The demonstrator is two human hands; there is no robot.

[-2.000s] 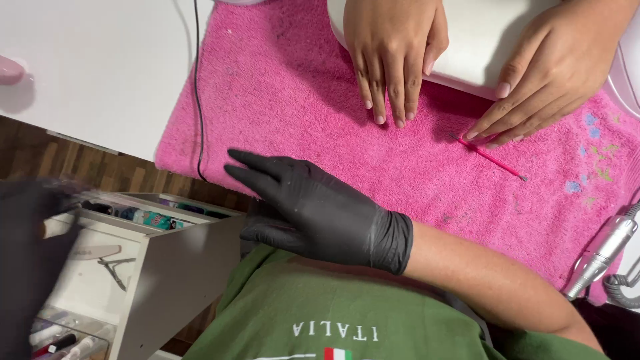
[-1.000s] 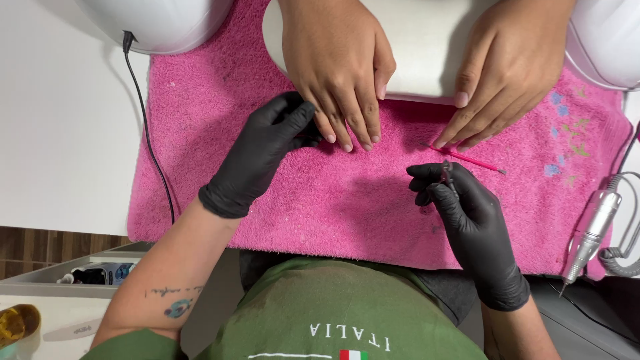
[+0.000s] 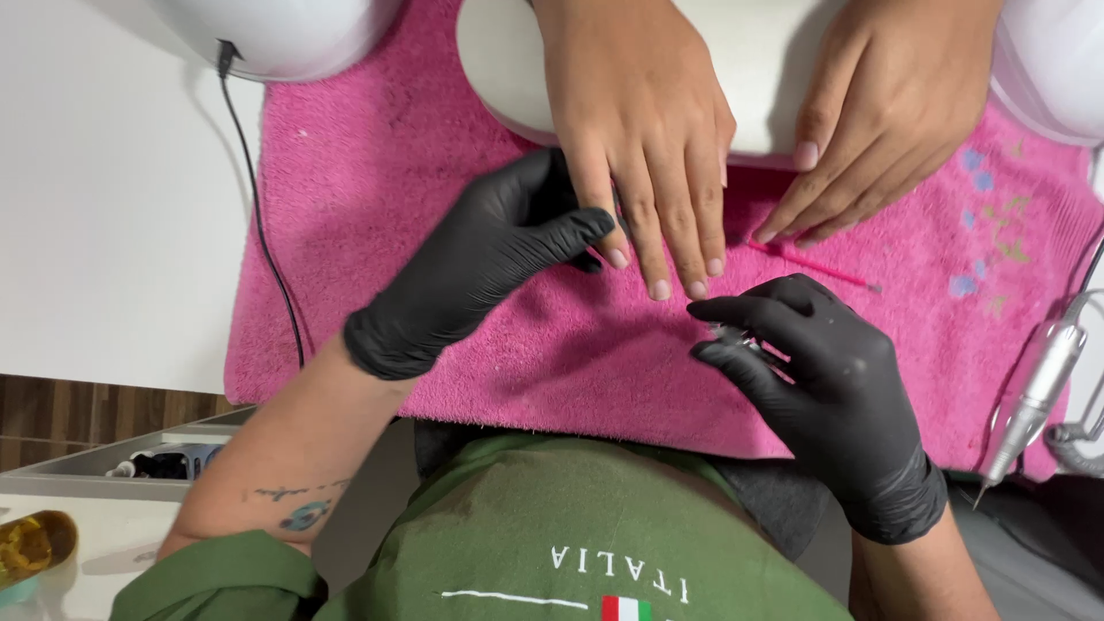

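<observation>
My left hand (image 3: 492, 250), in a black glove, holds the little finger of another person's hand (image 3: 638, 129), its thumb lying across that finger. My right hand (image 3: 819, 388), gloved too, grips a small shiny metal tool (image 3: 746, 343) between thumb and fingers, just below the person's fingertips; its exact kind is hard to tell. The person's other hand (image 3: 897, 112) lies to the right, fingertips by a thin pink stick (image 3: 815, 264). Both of the person's hands reach over a white padded hand rest (image 3: 509, 69) onto a pink towel (image 3: 345, 172).
A silver electric nail drill (image 3: 1035, 401) with a coiled cable lies at the right edge. White domed devices stand at the upper left (image 3: 285, 34) and upper right (image 3: 1056, 69). A black cable (image 3: 250, 181) runs down the towel's left side. An open drawer (image 3: 103, 487) holds bottles at lower left.
My left hand has come from the open drawer side to the person's fingers and now holds one. My right hand, with the metal tool, has moved nearer the fingertips since the last frame.
</observation>
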